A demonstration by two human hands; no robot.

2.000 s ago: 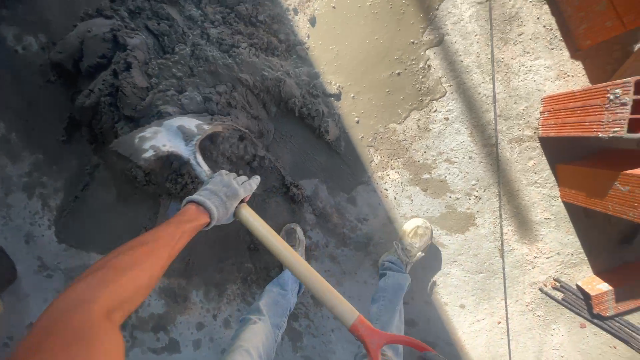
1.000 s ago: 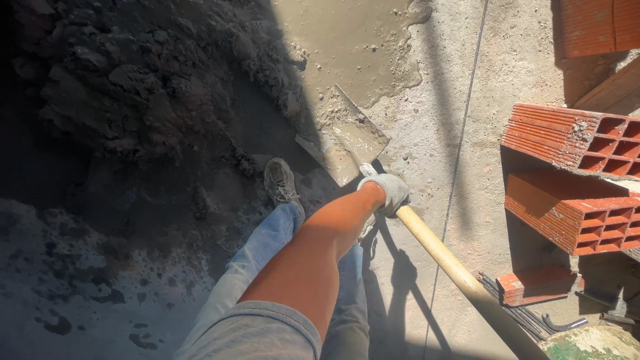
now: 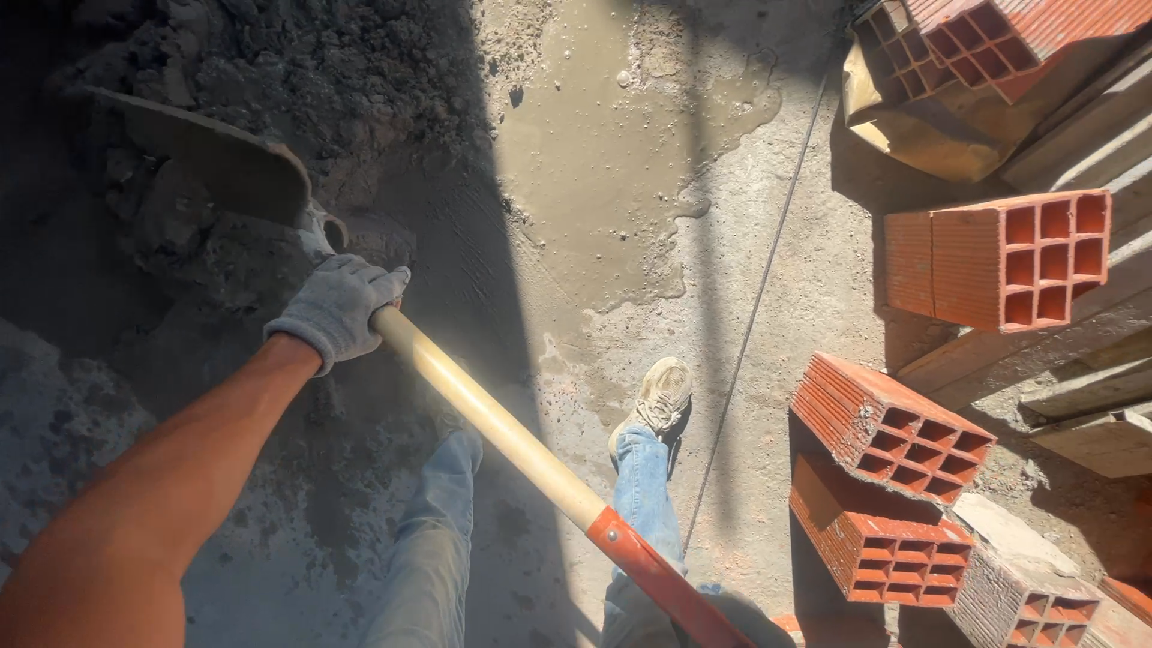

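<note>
My left hand [image 3: 342, 306], in a light grey knit glove, is closed round the lower part of a shovel's wooden handle [image 3: 486, 418], just above its metal socket. The shovel blade [image 3: 216, 171] is tilted on edge in shadow at the near side of a heap of wet mortar [image 3: 342, 81]; whether it touches the heap is hard to tell. A red grip piece [image 3: 666, 576] continues the handle toward the bottom edge, where its end is cut off. My right hand is out of view.
Watery mortar [image 3: 594, 171] spreads over the concrete ahead. A thin line [image 3: 765, 270] runs along the ground. Hollow clay bricks [image 3: 967, 261] and wooden boards [image 3: 1080, 423] lie on the right. My left foot is in shadow, my right shoe [image 3: 661, 396] in sunlight.
A second ago the blade lay flat by the sunlit edge of the wet patch; my left hand and the shovel have since moved left, back to the shaded heap.
</note>
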